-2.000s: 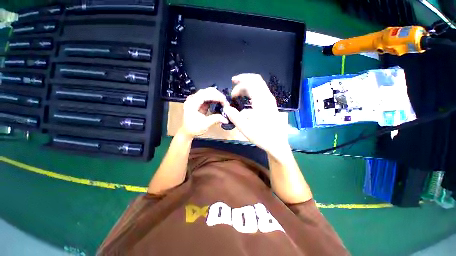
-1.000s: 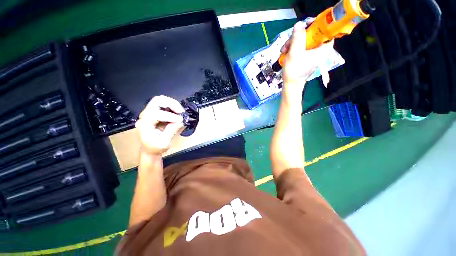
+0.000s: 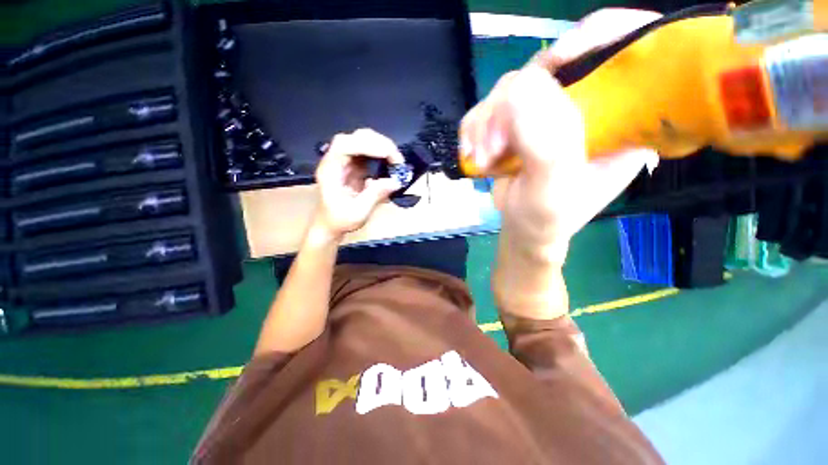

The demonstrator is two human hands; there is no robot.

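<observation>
My left hand (image 3: pixel 349 182) holds the dark end of a black tubular unit (image 3: pixel 405 182) between thumb and fingers, over the tan board (image 3: pixel 281 221). The unit shows end-on with a small silvery part. My right hand (image 3: pixel 536 145) is closed around the orange-yellow electric screwdriver (image 3: pixel 667 86), which looms large at the upper right. The screwdriver's nose points left toward the unit; whether its tip touches is too dark to tell.
The black parts bin (image 3: pixel 345 77) lies behind the hands, with small black fittings (image 3: pixel 241 145) at its left and fine dark hardware (image 3: pixel 438 132) at its right. A slotted tray (image 3: pixel 204 200) of tubes is at the left. A small blue bin (image 3: pixel 645 247) is at the lower right.
My right hand has left the unit, taken hold of the screwdriver and brought it left, close to the unit. My left hand still holds the unit. The camera view has shifted.
</observation>
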